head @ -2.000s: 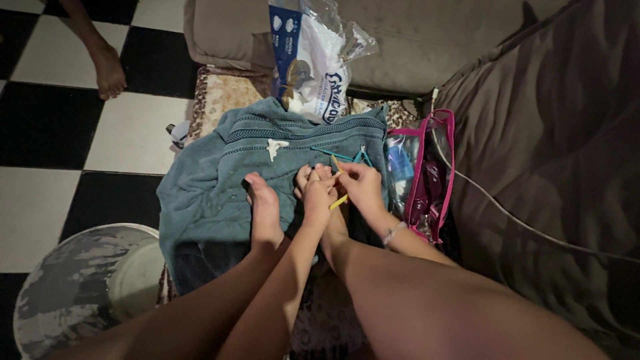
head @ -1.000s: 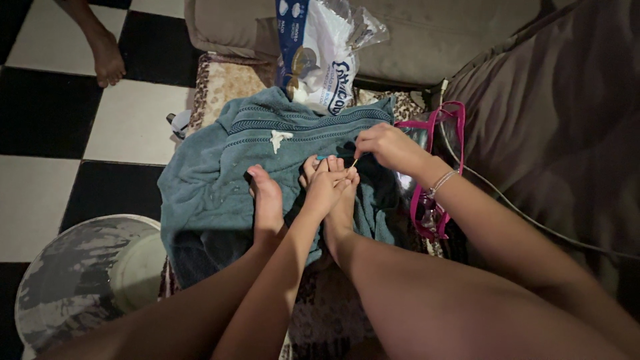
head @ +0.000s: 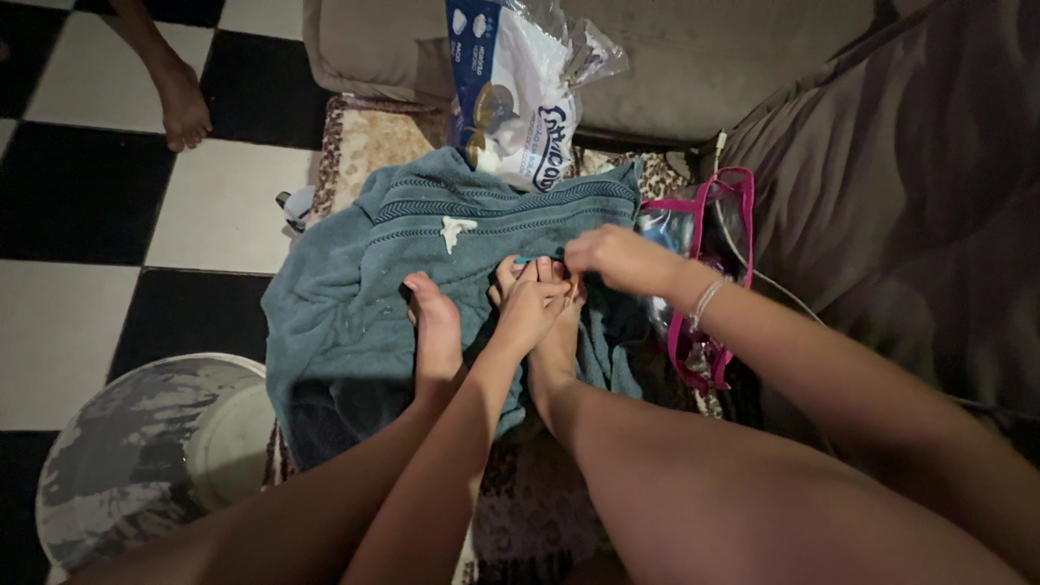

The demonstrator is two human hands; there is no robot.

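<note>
My left hand [head: 532, 309] rests over the toes of my right foot [head: 561, 349], its fingers bent around them. Just right of those toes is my right hand [head: 605, 256], its fingertips pinched on a thin stick that is mostly hidden. My left foot [head: 435, 325] lies on a teal towel [head: 349, 276], toes up. A crumpled piece of white cotton [head: 457, 232] sits on the towel's patterned band. Part of a thin turquoise tool [head: 528, 260] shows beyond the right foot's toes.
A plastic bag of cotton balls [head: 520, 106] lies past the towel. At right are a clear pouch with pink trim [head: 699, 236], a white cable [head: 784, 288] and a sofa [head: 910, 187]. A bucket [head: 106, 471] stands at lower left. Another person's foot [head: 185, 110] is at upper left.
My right hand was over the right foot's toes two seconds ago; it is now to their right. The yellow stick seen under my left hand then no longer shows there.
</note>
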